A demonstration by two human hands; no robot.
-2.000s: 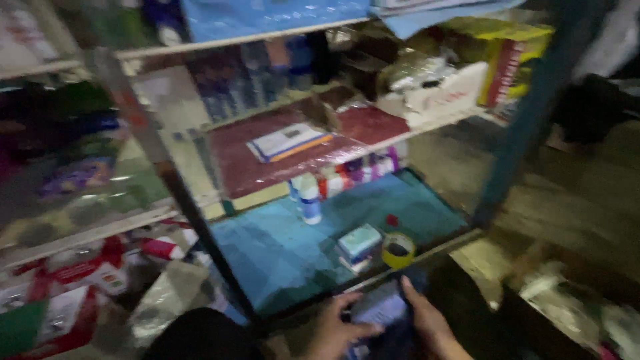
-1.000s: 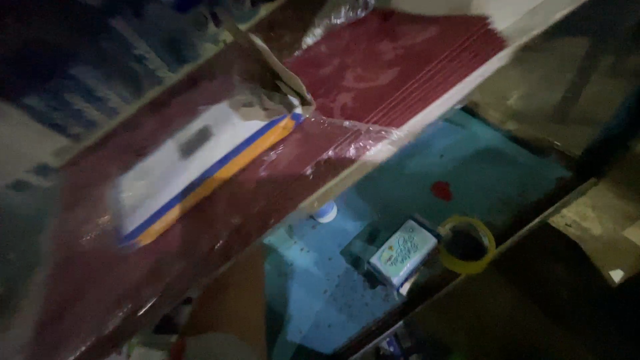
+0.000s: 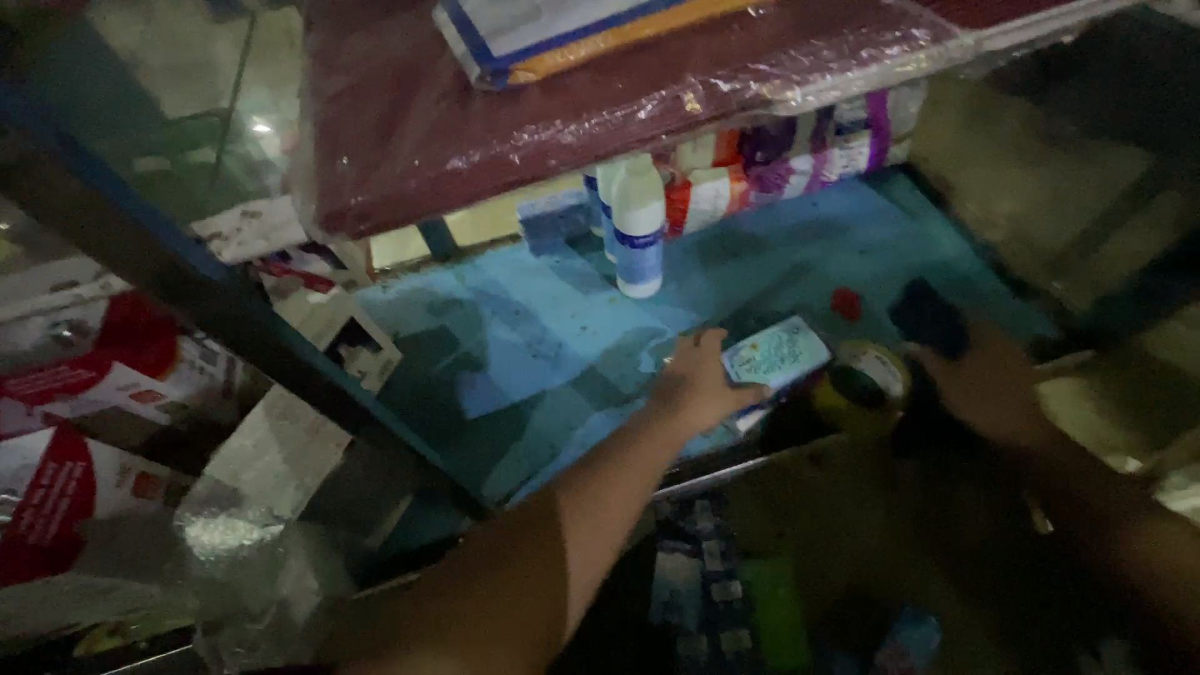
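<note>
My left hand (image 3: 698,384) is at the left end of a small light-blue printed box (image 3: 778,354), thumb and fingers around that end. The box lies near the front edge of the blue lower shelf (image 3: 553,319). Just right of it is a roll of yellow tape (image 3: 867,380). Beyond the tape, my right hand (image 3: 975,375) holds a dark, blurred object (image 3: 928,317) over the shelf. A small red item (image 3: 847,303) lies behind the tape. White bottles (image 3: 639,230) with blue labels stand farther back.
Above hangs a shelf with plastic-wrapped maroon sheets (image 3: 581,141) and a white, blue and orange pack (image 3: 562,37). Colourful packets (image 3: 712,187) line the back. A dark metal post (image 3: 234,291) stands at left, beside red and white packages (image 3: 66,478).
Two seconds ago both hands were together at a phone-like device in front of the shelf. Now they are apart over the lower shelf, the left one at the box. The view has shifted.
</note>
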